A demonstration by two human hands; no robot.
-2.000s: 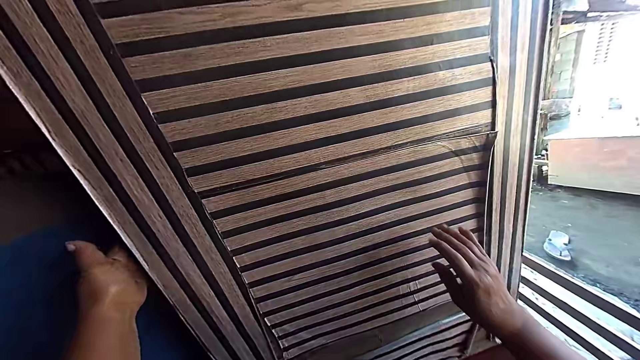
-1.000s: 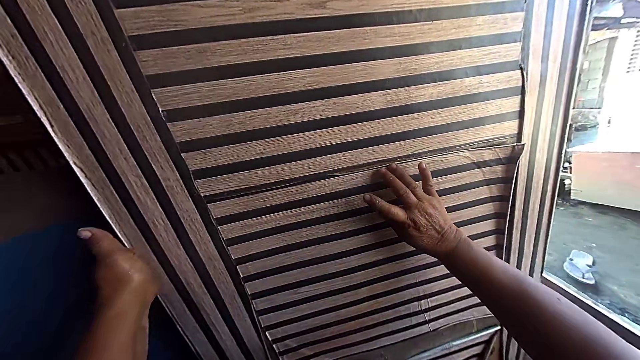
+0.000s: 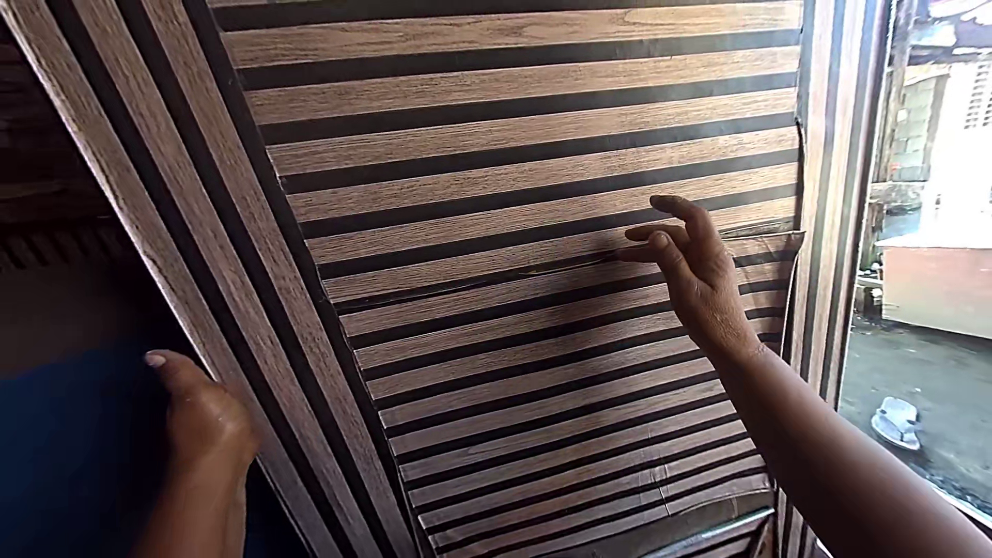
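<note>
A panel covered in wood-look striped sheet (image 3: 527,139) fills the middle, its stripes running crosswise. Over its lower half lies a striped sheet piece (image 3: 558,387), whose top edge makes a dark seam and whose right corner curls away from the panel. My right hand (image 3: 694,279) is at that top edge, fingers bent and apart; whether the fingertips pinch the edge cannot be told. My left hand (image 3: 209,418) is at the outer left edge of the striped frame (image 3: 232,256), thumb up, its fingers hidden behind the frame.
Striped trim (image 3: 833,194) borders the panel on the right. Beyond it, outdoors, a white slipper (image 3: 897,423) lies on wet ground near a pinkish low wall (image 3: 938,287). A blue surface (image 3: 70,449) shows in the dark at the left.
My right hand has moved up from the lower right of the sheet, first resting spread on it, now at its top edge with bent fingers. My left hand stays by the frame's edge.
</note>
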